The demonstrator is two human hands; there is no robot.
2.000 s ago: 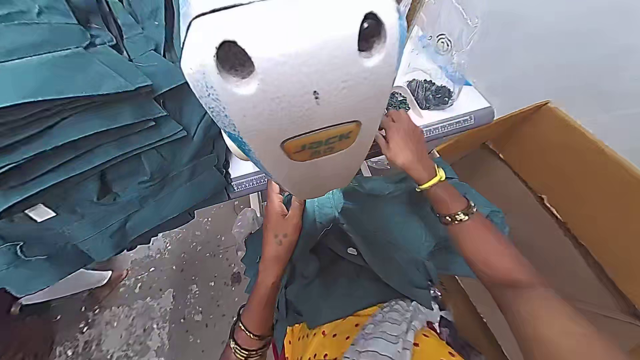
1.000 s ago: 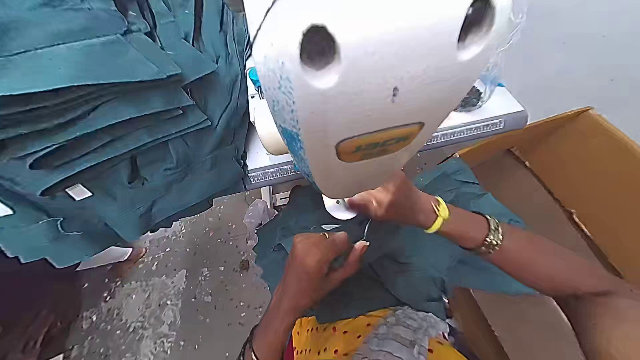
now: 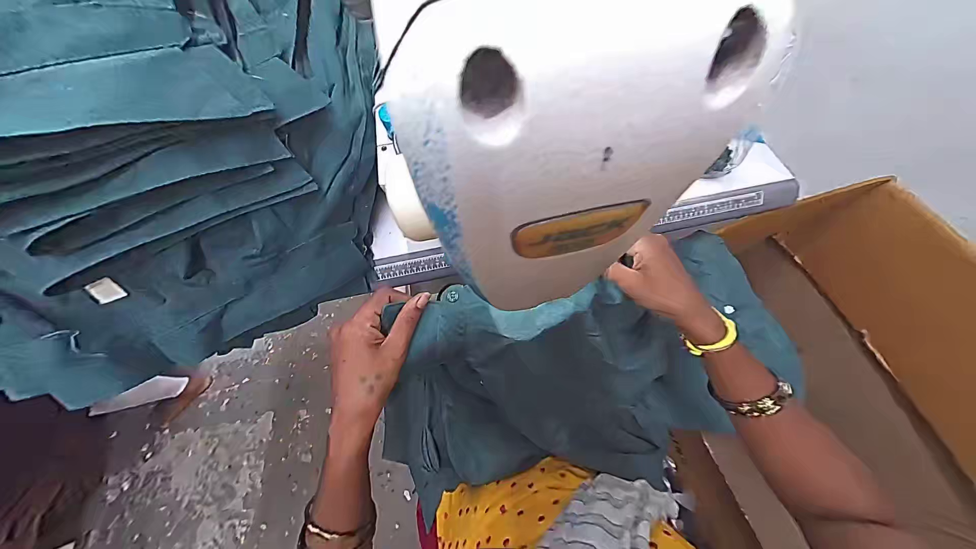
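Observation:
A teal cloth garment (image 3: 534, 381) hangs from both hands below the white head of a Jack sewing machine (image 3: 564, 168). My left hand (image 3: 370, 347) pinches the garment's edge between thumb and fingers, left of the machine head. Close to that thumb, a small round button (image 3: 453, 295) shows on the cloth. My right hand (image 3: 659, 282) grips the cloth at the machine head's lower right, with a small dark thing at its fingertips that I cannot identify. The machine head hides the needle area.
A large pile of teal garments (image 3: 152, 191) fills the left side. An open cardboard box (image 3: 877, 290) stands at the right. The machine's white table edge (image 3: 770, 183) bears a printed ruler. Behind the machine head, a clear plastic bag (image 3: 728, 158) is partly visible.
One second ago both hands were close together under the machine head; now they are apart, with the garment edge spread between them. My left hand has moved up and left.

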